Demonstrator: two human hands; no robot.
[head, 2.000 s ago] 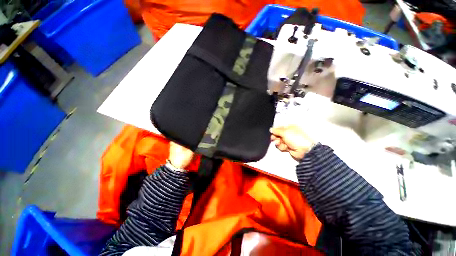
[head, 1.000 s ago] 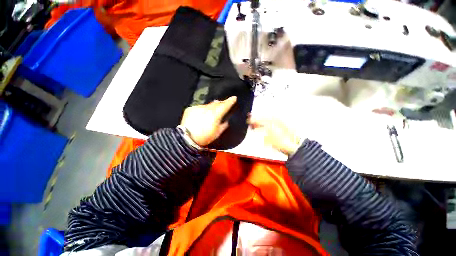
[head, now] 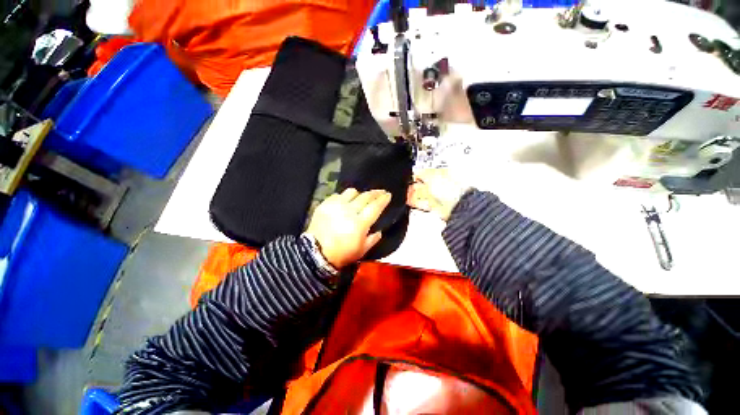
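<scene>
A black padded back panel (head: 272, 174) with a camouflage strip (head: 329, 174) and a black crossing band lies on the white table, its right edge at the presser foot (head: 415, 147) of the white sewing machine (head: 568, 61). My left hand (head: 347, 225) lies on the lower right part of the panel, fingers spread and pointing to the upper right. My right hand (head: 434, 193) is at the panel's right edge just below the presser foot, with its fingertips touching the edge. Whether it pinches the edge is hard to tell.
Slim metal snips (head: 658, 237) lie on the table (head: 568, 243) right of the machine. Blue crates (head: 134, 109) stand on the floor at the left. An orange bundle (head: 251, 32) is behind the table. An orange apron (head: 438, 340) covers my lap.
My left hand has come from below the panel's lower edge onto its face. The panel has turned slightly and its right edge is now at the presser foot. My right hand has moved nearer the foot.
</scene>
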